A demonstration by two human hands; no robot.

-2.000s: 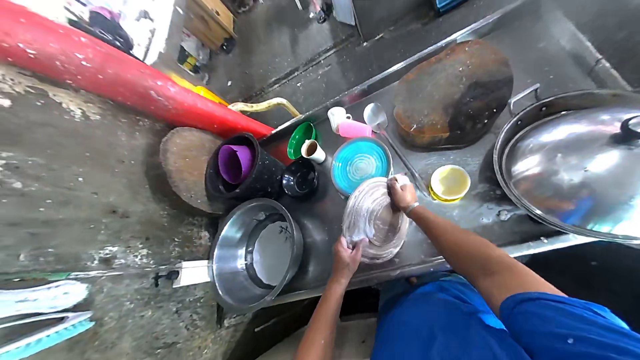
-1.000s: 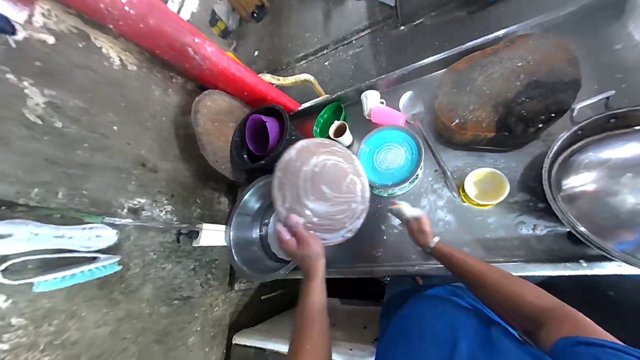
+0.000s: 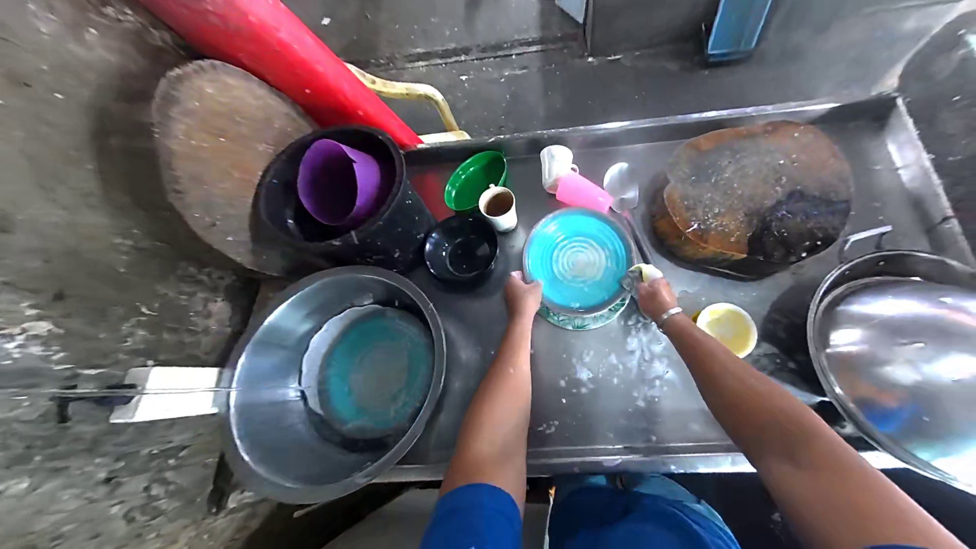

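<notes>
A turquoise plate [image 3: 578,261] rests on other plates on the metal counter, with a leaf-patterned plate [image 3: 585,319] showing beneath. My left hand [image 3: 524,296] grips its left edge. At its right edge is my right hand [image 3: 654,296], closed on a pale, wet sponge or cloth [image 3: 645,273]. In the large steel basin [image 3: 259,427] at the left, a round turquoise-tinted plate [image 3: 375,372] lies in water. A thin stream runs from the tap into the basin. To the right of my right hand is a yellow-white bowl [image 3: 727,329].
A black bowl [image 3: 461,248], brown-stained cup [image 3: 499,207], green bowl [image 3: 475,180], white mug [image 3: 557,167], pink cup [image 3: 582,191] and ladle [image 3: 621,185] stand behind. Farther right are a stained round board [image 3: 755,191] and lidded pot [image 3: 900,366]. A black bucket [image 3: 412,221] holds a purple container [image 3: 339,183].
The plate held over the basin a second ago has left my left hand, and a plate now lies in the basin. Both hands have moved to the turquoise plate.
</notes>
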